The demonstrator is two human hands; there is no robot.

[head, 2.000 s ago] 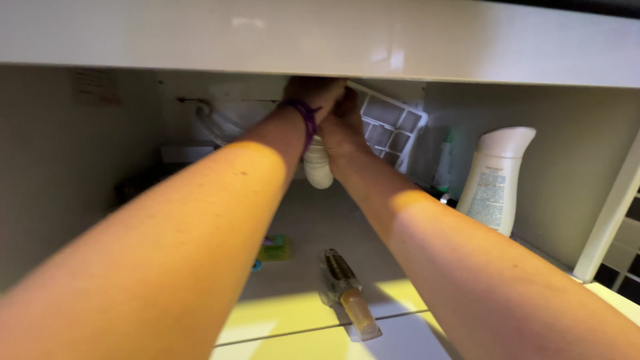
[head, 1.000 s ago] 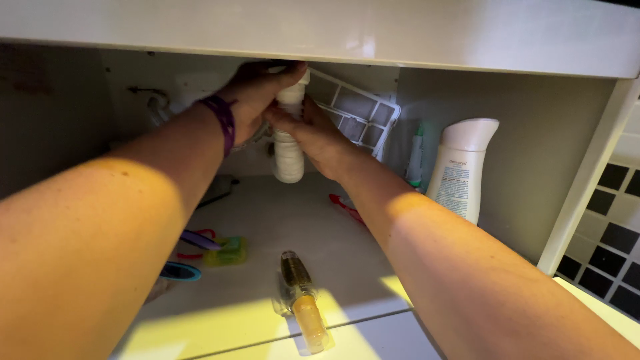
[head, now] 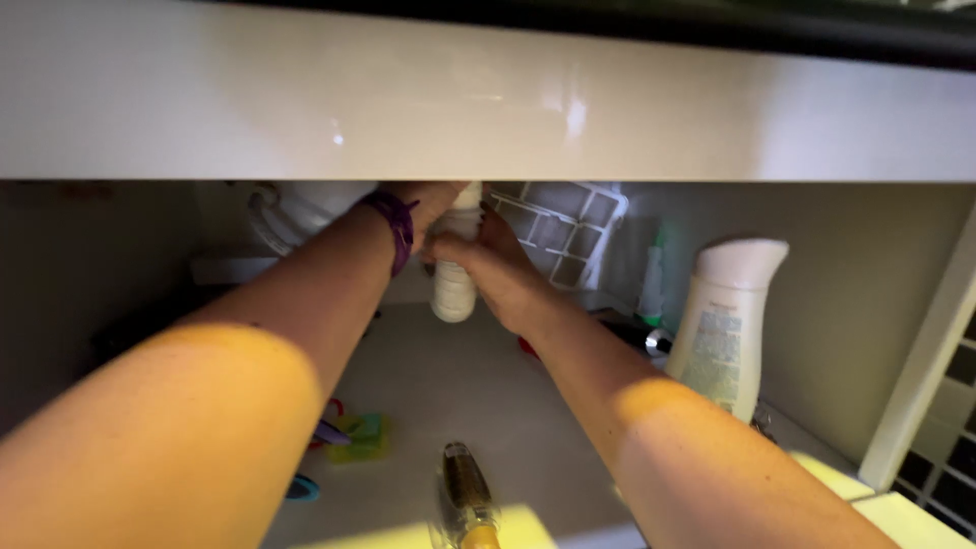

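Note:
A white corrugated plastic drain pipe (head: 455,293) hangs under the sink inside the cabinet, its bend at the bottom. My right hand (head: 492,255) wraps around the middle of the pipe, thumb across its front. Higher up, at the pipe's upper part, is my left hand (head: 431,204), with a purple band (head: 396,229) on the wrist; its fingertips are partly hidden behind the cabinet's front rail (head: 488,99). A white wire rack (head: 564,229) leans behind the pipe on the right.
At right stand a white bottle (head: 724,328) and a tube with a green cap (head: 652,282). A clear bottle with a yellow end (head: 467,488) lies in front on the cabinet floor. Left of it are a yellow-green sponge-like item (head: 358,436) and a blue-rimmed object (head: 303,488). A white hose curves at the back left.
The view has shifted since one second ago, and the front rail covers more of it. Both hands stay at the pipe. Two seconds ago they were together higher up on it.

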